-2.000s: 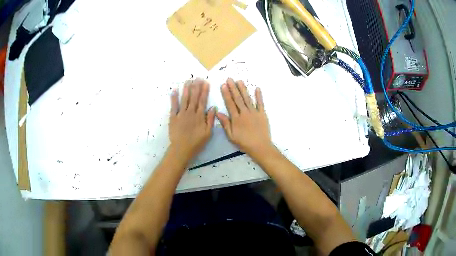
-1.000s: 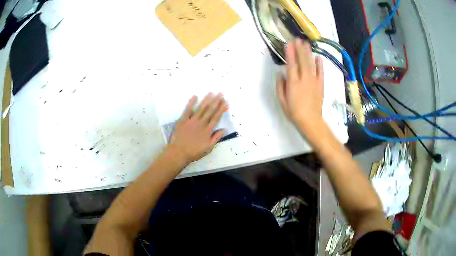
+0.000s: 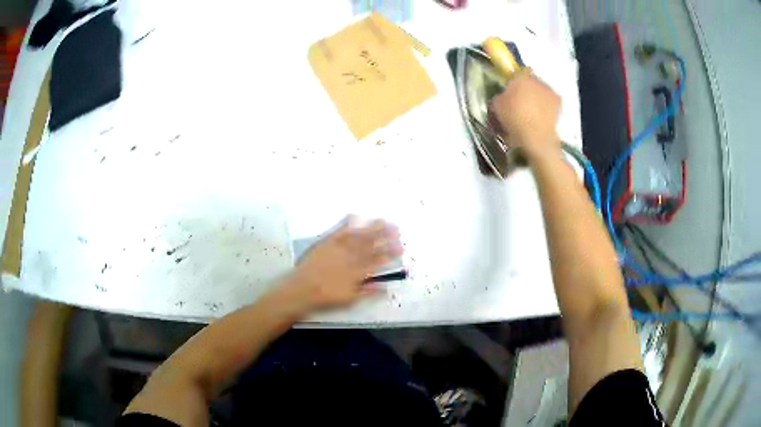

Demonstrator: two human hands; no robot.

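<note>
A pale grey fabric piece (image 3: 307, 244) with a dark edge strip lies near the table's front edge. My left hand (image 3: 355, 258) lies flat over it, palm down and slightly blurred, hiding most of it. My right hand (image 3: 526, 108) is closed around the yellow handle of the steam iron (image 3: 479, 98). The iron rests on its dark pad (image 3: 491, 164) at the right of the table. The tan card template (image 3: 371, 79) with handwritten marks lies left of the iron.
Stacked dark cut pieces (image 3: 86, 71) lie at the far left of the white table (image 3: 209, 183), beside a long brown card strip (image 3: 20, 196). A red-and-grey box (image 3: 651, 125) stands right of the table, with blue hoses (image 3: 613, 179) running around it.
My right hand has moved from the table to the iron and taken hold of its handle. My left hand has stayed over the pale piece. The camera view has shifted.
</note>
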